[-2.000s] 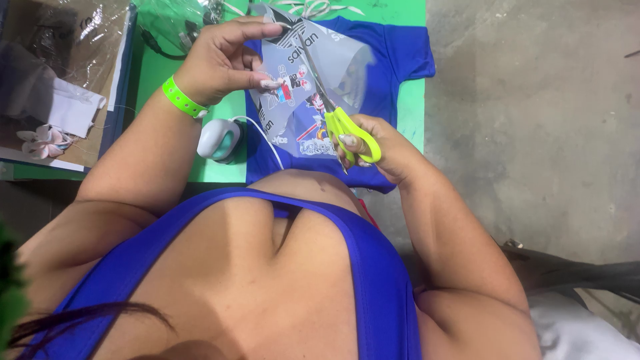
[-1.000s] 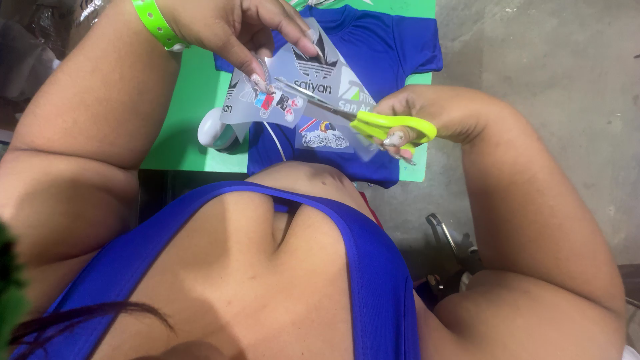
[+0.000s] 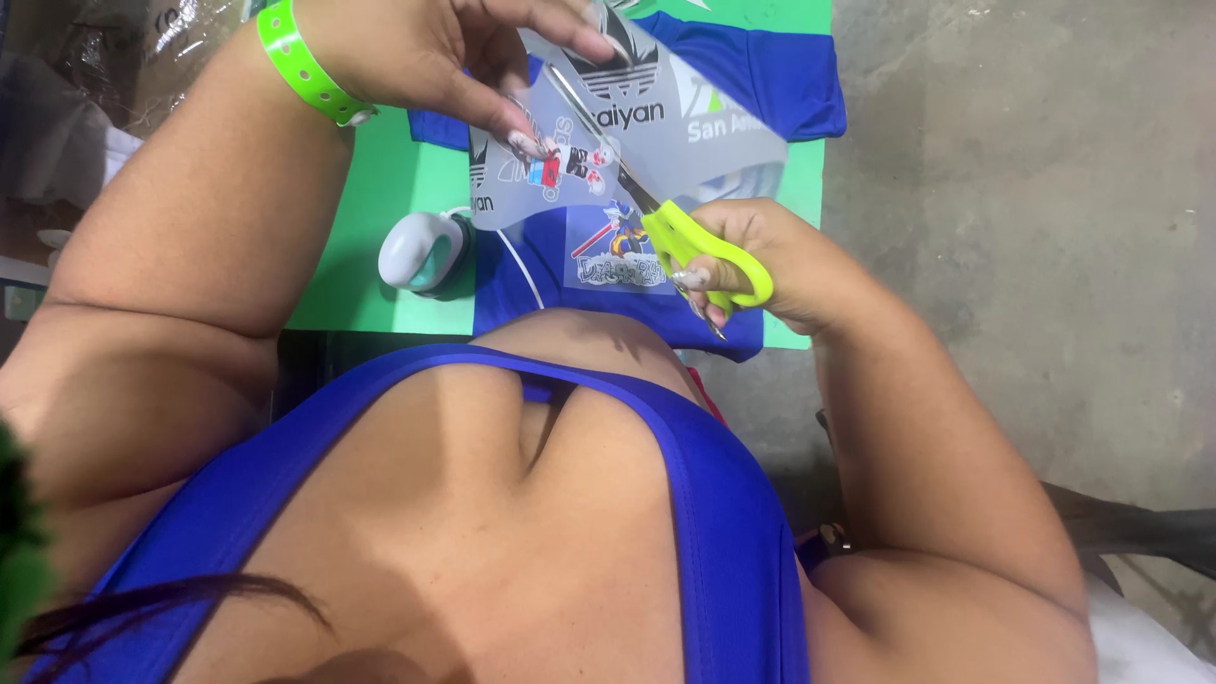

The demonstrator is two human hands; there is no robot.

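My left hand, with a green wristband, holds a translucent sheet of printed transfer film by its upper left part. My right hand grips scissors with yellow-green handles, whose blades point up and left across the film. Whether the blades are parted is hard to tell. Beneath the sheet lies a blue short-sleeved shirt, with a separate printed film piece on its lower part. Dark and coloured designs show on the held sheet.
A small white and teal heat press with a white cord stands left of the shirt on the green table surface. Clear plastic wrapping lies at the upper left. Grey concrete floor shows to the right.
Between the two earlier frames, the scissors and right hand moved right while the sheet spread out more. Since then, the scissors have tilted more steeply and moved left.
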